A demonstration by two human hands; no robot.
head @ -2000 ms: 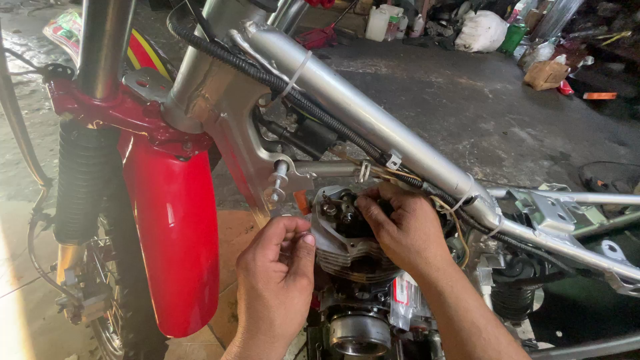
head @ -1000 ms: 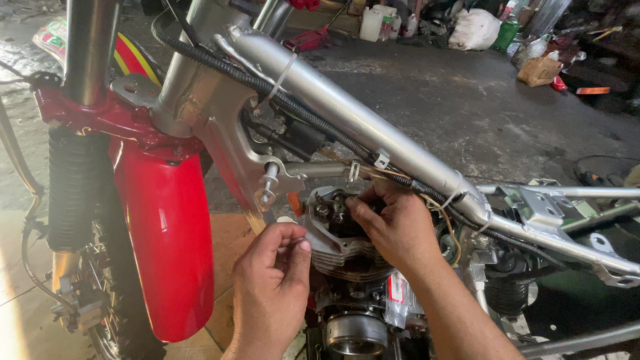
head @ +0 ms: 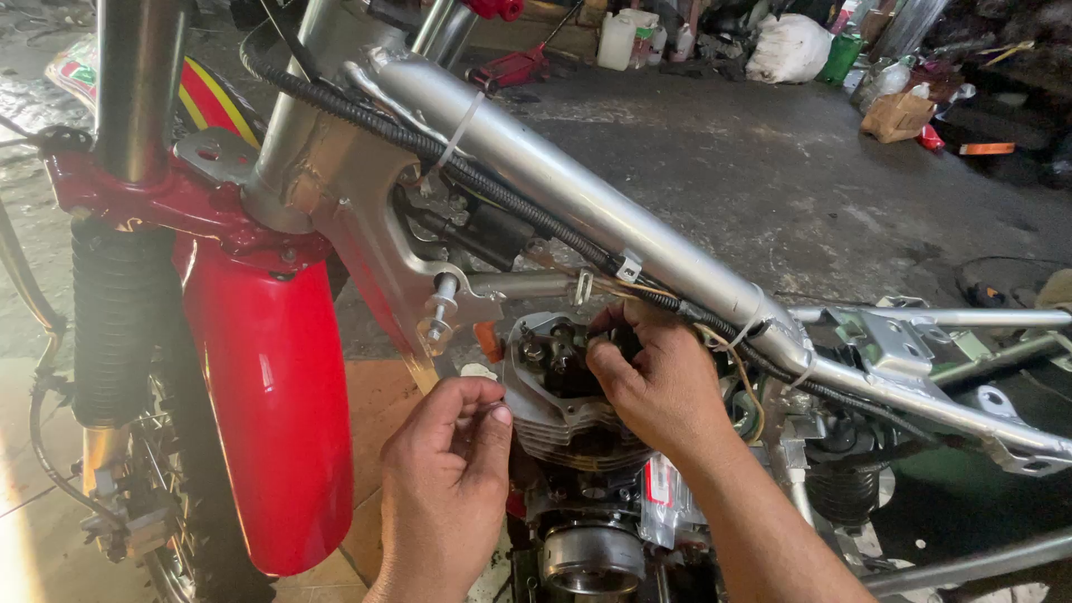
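Note:
The finned engine cylinder head [head: 578, 427] of a motorcycle lies uncovered, with dark valve gear [head: 557, 352] showing in its top. At its right side is my right hand [head: 662, 368], thumb and fingers bent over the edge of the opening; whether they grip a part is hidden. My left hand [head: 452, 477] is beside the fins on the left, thumb and index finger near each other around something too small to make out. Below the head sits a round metal engine part [head: 593, 559], and a clear plastic packet [head: 662, 502] with a red-and-white label hangs near it.
A silver frame tube [head: 569, 176] with a black corrugated wiring sleeve [head: 519, 213] slopes above my hands. The red front fender [head: 268, 402] and fork stand left. Behind are a red floor jack [head: 515, 67], plastic jugs [head: 616, 40], a white sack [head: 789, 48] and a cardboard box [head: 898, 115].
Both hands keep nearly the same places at the engine; only slight finger movement shows. The view has shifted slightly.

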